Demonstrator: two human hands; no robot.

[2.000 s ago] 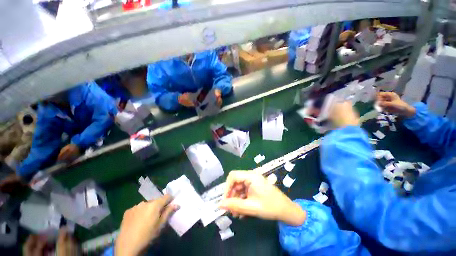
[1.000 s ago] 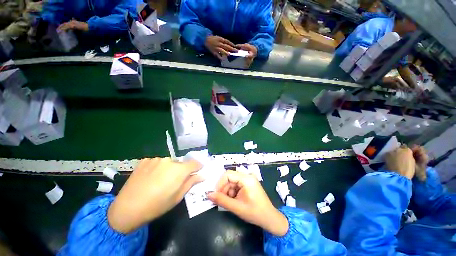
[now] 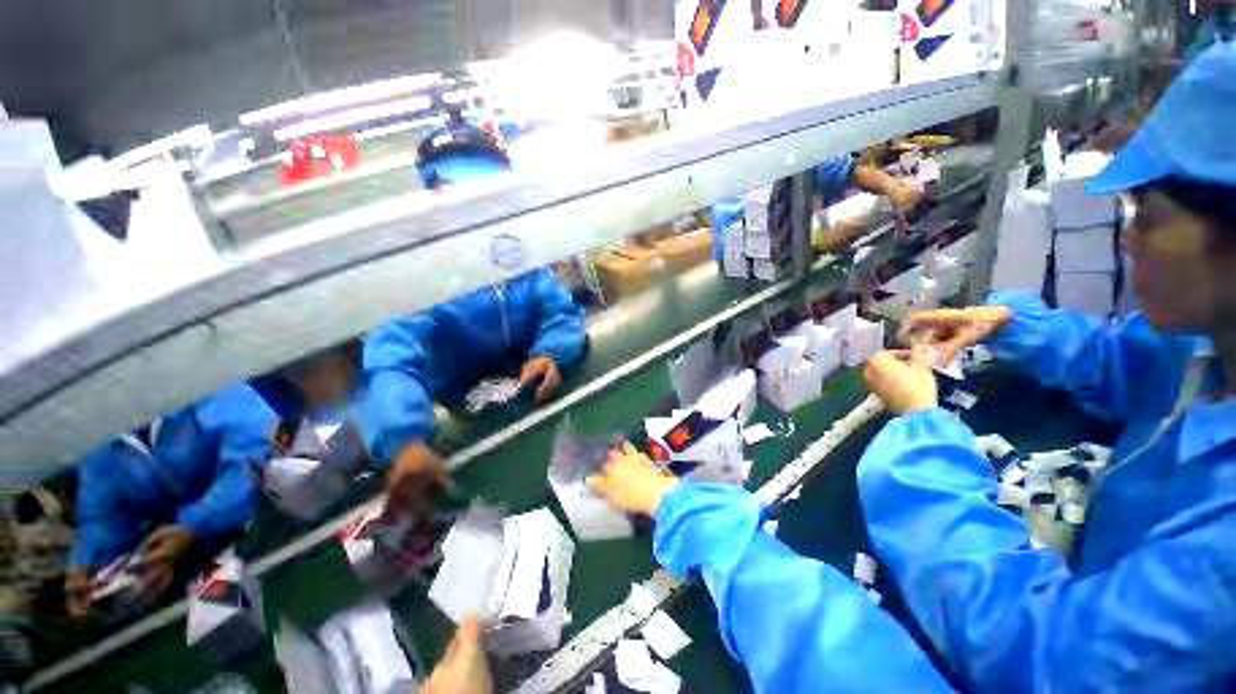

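Observation:
My right hand (image 3: pixel 632 480) reaches over the belt and touches the upper right side of an open white carton (image 3: pixel 591 507), which has a flap standing; I cannot tell if the fingers grip it. My left hand (image 3: pixel 461 664) is cut off by the bottom edge, with fingers showing just below another open carton (image 3: pixel 522 590); its grip cannot be told. A carton with a black and orange-red panel (image 3: pixel 702 431) stands beyond my right hand. White slips (image 3: pixel 664 635) lie by the near belt edge.
A green conveyor (image 3: pixel 621 407) carries more cartons between its pale near rail (image 3: pixel 824 445) and far rail. A thick grey overhead rail (image 3: pixel 569 224) crosses the view. A person in a blue cap (image 3: pixel 1177 115) works close at right; others in blue smocks sit opposite.
My hands have parted from the white piece they held over the near belt edge. My right hand has moved forward to a carton; my left is low at the bottom edge. The view has tilted up.

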